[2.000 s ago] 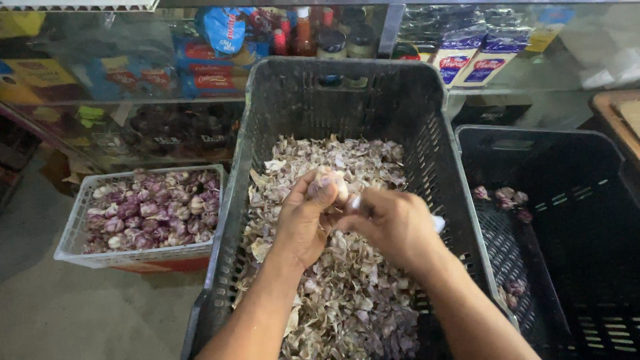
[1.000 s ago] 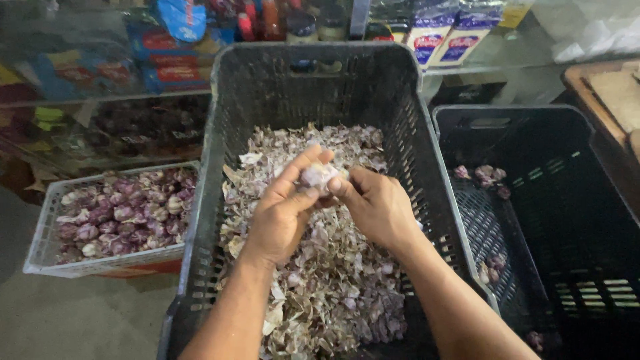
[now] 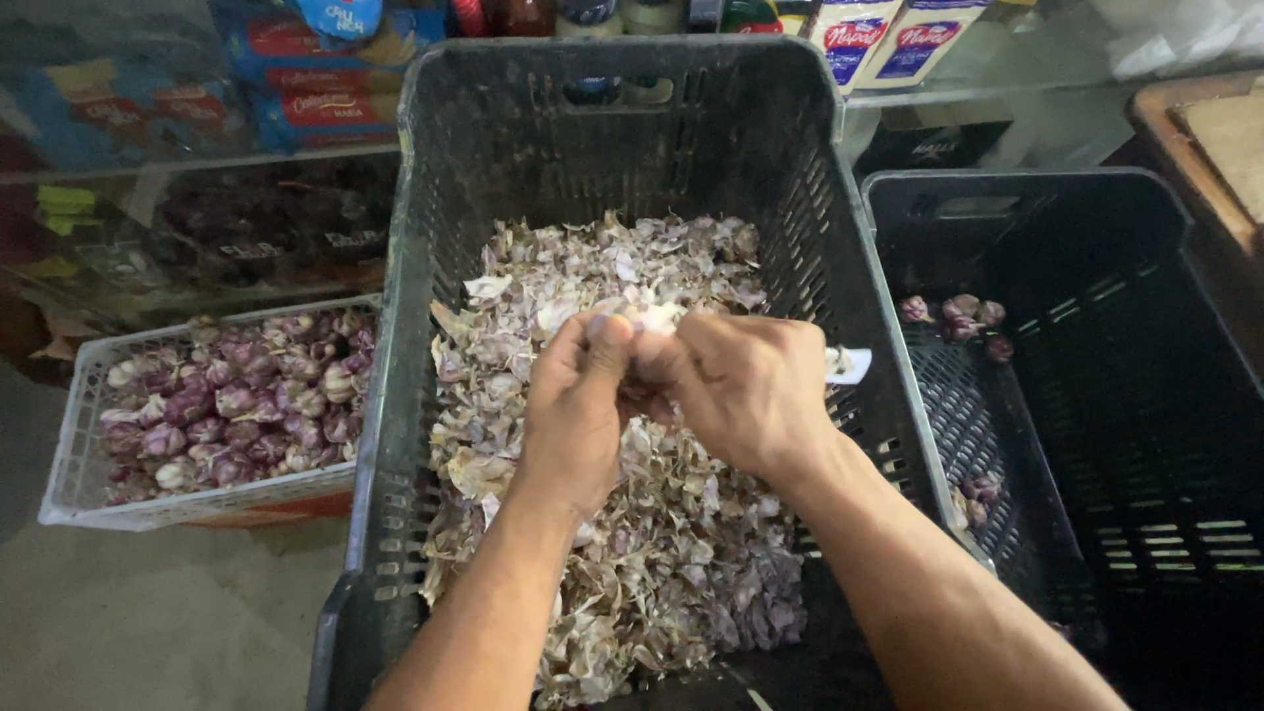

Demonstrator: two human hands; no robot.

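A pale garlic bulb (image 3: 652,314), blurred and partly covered by fingers, is held between my two hands above the middle black plastic crate (image 3: 602,138). My left hand (image 3: 578,405) grips its left side, thumb on top. Curled around the right side is my right hand (image 3: 755,385), and a white strip (image 3: 851,366) juts out past its outer edge; what it belongs to is hidden. Beneath both hands a thick layer of dry garlic skins (image 3: 642,563) covers much of the crate's floor.
On the left, a white plastic basket (image 3: 69,464) holds many purple garlic bulbs (image 3: 237,400). At right, another black crate (image 3: 1027,183) has several bulbs (image 3: 963,314) inside. Behind stands a glass display case with packaged goods (image 3: 316,94); a wooden board (image 3: 1200,148) edges the far right.
My right hand has turned over, its back now upward and fingers curled at the bulb, where a second ago its thumb lay against it. My left hand still holds the bulb.
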